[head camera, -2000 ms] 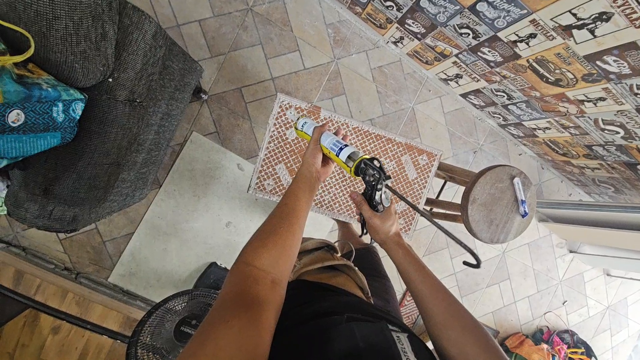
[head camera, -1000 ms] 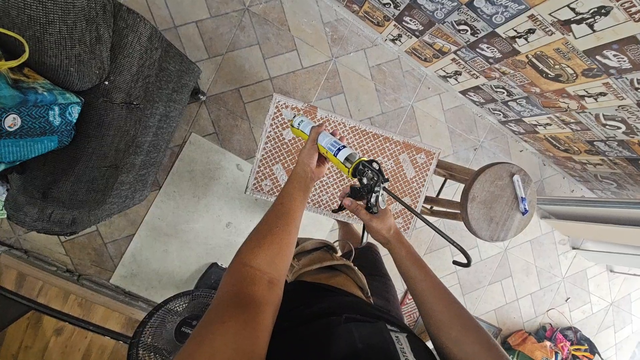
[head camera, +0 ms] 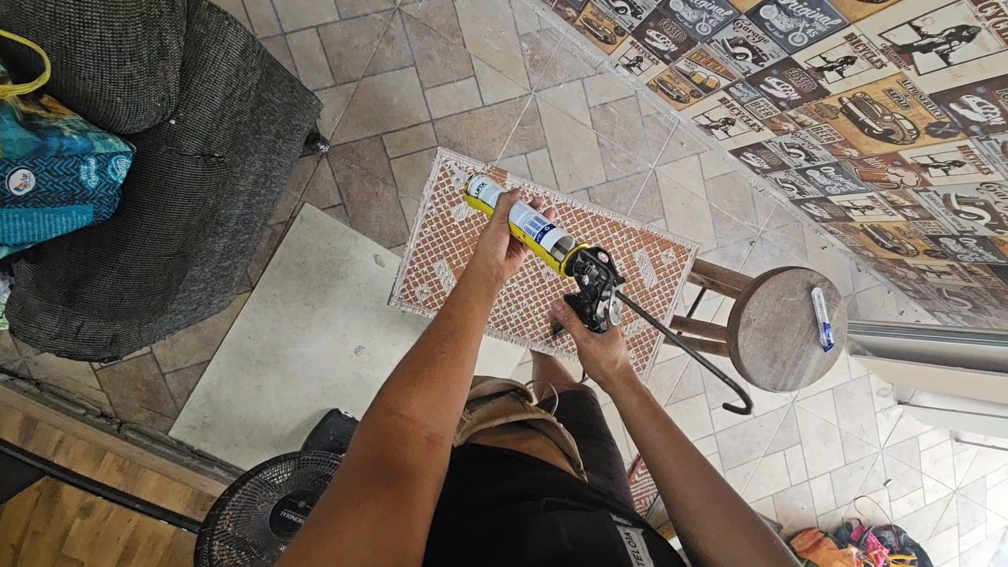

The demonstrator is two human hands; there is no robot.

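A yellow caulking gun (head camera: 535,253) with a black handle mechanism holds a white sealant cartridge (head camera: 523,216) in its frame. My left hand (head camera: 502,239) is wrapped around the barrel and cartridge near the front. At the rear, my right hand (head camera: 591,337) grips the handle and trigger part. The gun's hooked metal rod (head camera: 683,346) sticks out behind, toward the lower right. Beneath the gun lies an orange and white patterned rug (head camera: 457,236). The cartridge's front end points to the upper left; whether a nozzle is fitted cannot be told.
A round wooden stool (head camera: 776,331) at right bears a utility knife (head camera: 822,319). A dark upholstered armchair (head camera: 197,197) with a blue bag (head camera: 63,173) stands left. A black fan (head camera: 264,508) is lower left, beside a large pale slab (head camera: 291,339). Colorful cloth items (head camera: 854,543) lie lower right.
The gun and both hands have shifted slightly. My right hand's fingers, more spread near the trigger one second ago, are now closer around the handle.
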